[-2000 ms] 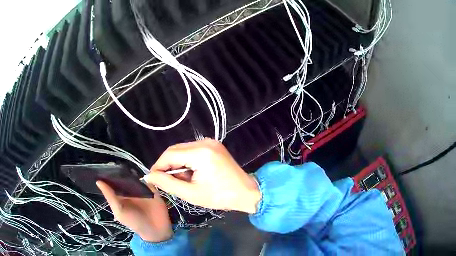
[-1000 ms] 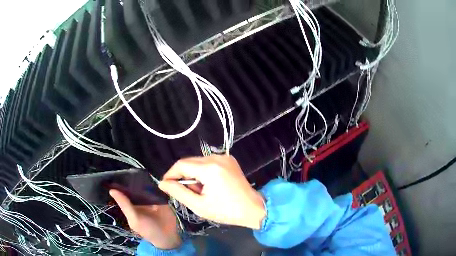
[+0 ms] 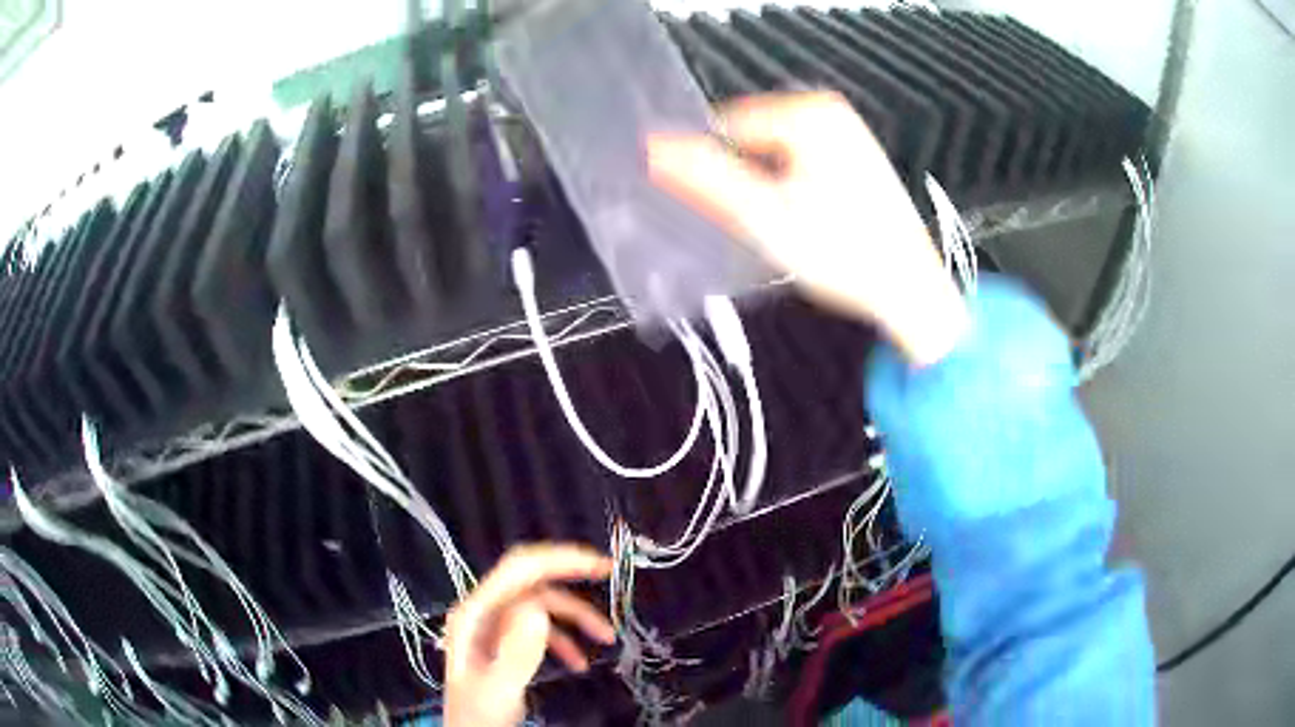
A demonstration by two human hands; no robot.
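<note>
My right hand (image 3: pixel 810 206) grips a dark phone (image 3: pixel 611 149) by its side, raised at the top shelf in front of the black slotted insert. The phone is blurred. A white cable plug (image 3: pixel 729 330) hangs close to the phone's lower end; I cannot tell if it is plugged in. Another white charging cable (image 3: pixel 575 412) loops below, its plug at a dark upright thing in the insert. My left hand (image 3: pixel 526 625) is low at the centre, fingers curled apart and empty, beside hanging cables.
The black slotted rack insert (image 3: pixel 327 242) runs along the top shelf above the silver wire rack edge (image 3: pixel 455 355). Bunches of white cables (image 3: pixel 355 440) hang across the front. A red-edged, black-lined tray (image 3: pixel 873 646) stands low at right. A black cord lies at far right.
My right hand has moved up to the top shelf, now holding the phone. My left hand has let go of the phone and is lower. The view has shifted toward the upper insert.
</note>
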